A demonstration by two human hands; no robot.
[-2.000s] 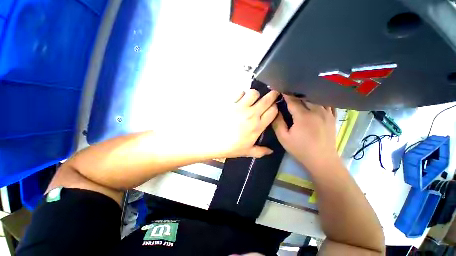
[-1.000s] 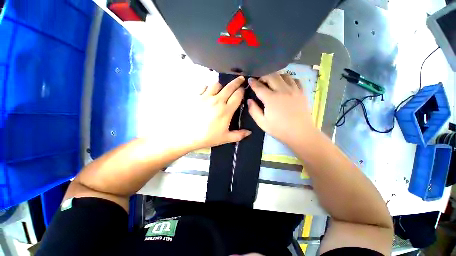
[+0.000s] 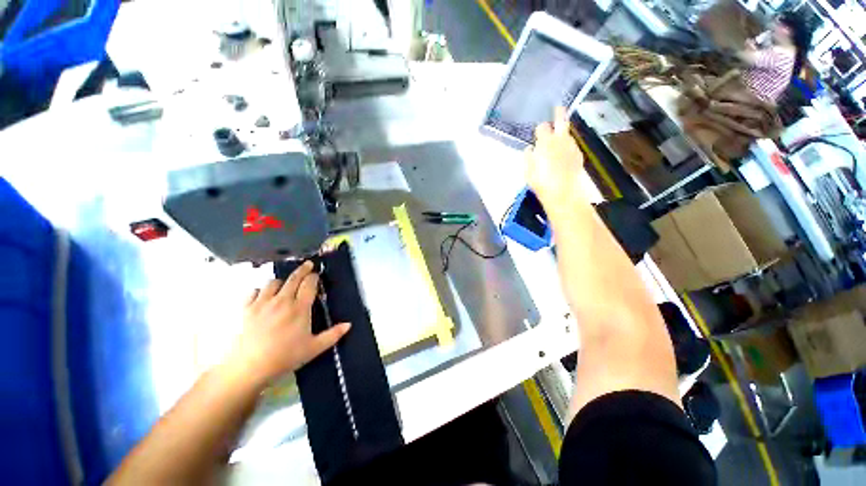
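Note:
A black fabric band [image 3: 366,380] with a thin silver speckled line along its middle runs from under the grey sewing machine head [image 3: 249,211] down to the table's front edge. My left hand [image 3: 285,327] lies flat on the band just below the head, fingers spread. My right hand [image 3: 555,157] is raised at the back right, its fingertips at the screen of a white-framed panel [image 3: 541,81]. The band's far end under the head is hidden.
Green and black snips [image 3: 448,218] with a black cord lie on the grey plate. Yellow tape [image 3: 423,275] frames a pale plate. A blue bin [image 3: 528,220] stands beside my right forearm. A red switch [image 3: 149,230] is left of the head. A person [image 3: 774,66] is in the background.
My right hand has left the band and reached up right to the panel. My left hand stays on the band. The view has turned toward the right.

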